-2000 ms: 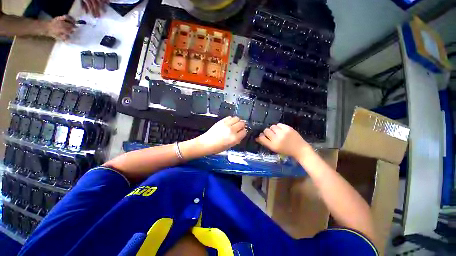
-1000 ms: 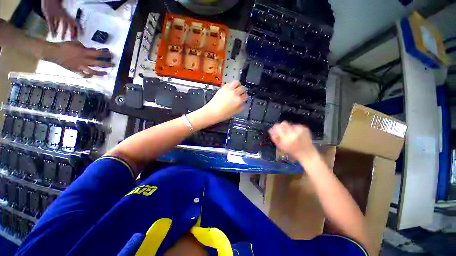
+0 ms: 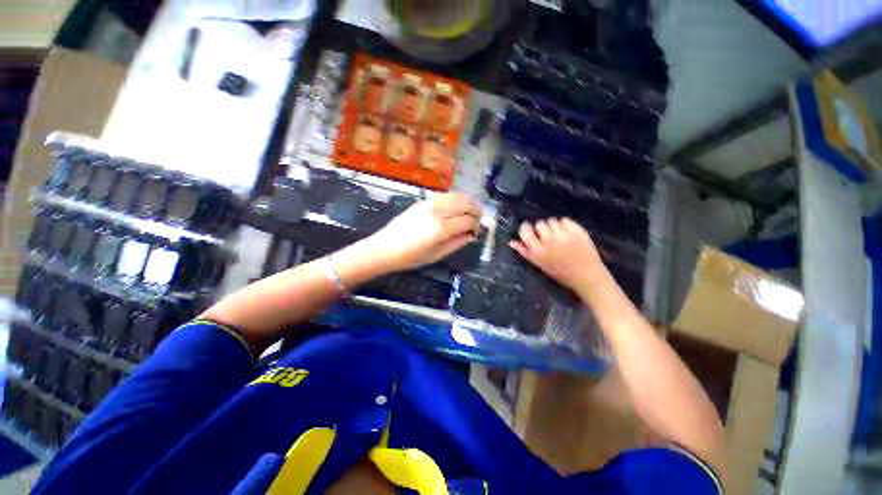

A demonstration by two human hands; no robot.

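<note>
The orange fixture point(image 3: 403, 124) lies on the metal base plate, its six pale pockets showing no black housings. My left hand point(image 3: 437, 230) is just below and right of the fixture, at the left edge of the right blister tray point(image 3: 571, 145), fingers bent together. Blur hides whether it holds a housing. My right hand point(image 3: 559, 249) is over the lower part of that tray, fingers curled; I cannot tell if it grips something. Some loose black housings point(image 3: 285, 201) lie below the fixture, left of my left hand.
Stacked blister trays with black housings point(image 3: 106, 280) stand at left. A white side table point(image 3: 208, 121) bears one black piece point(image 3: 233, 83). A blue-edged strip point(image 3: 464, 335) runs along the near bench edge. An open brown carton point(image 3: 735, 309) is at right, and a round grey part point(image 3: 445, 24) above the fixture.
My right hand has moved slightly up and left, closer to my left hand. Fewer loose housings show below the fixture. The other person's hands have left the view. The whole view has shifted.
</note>
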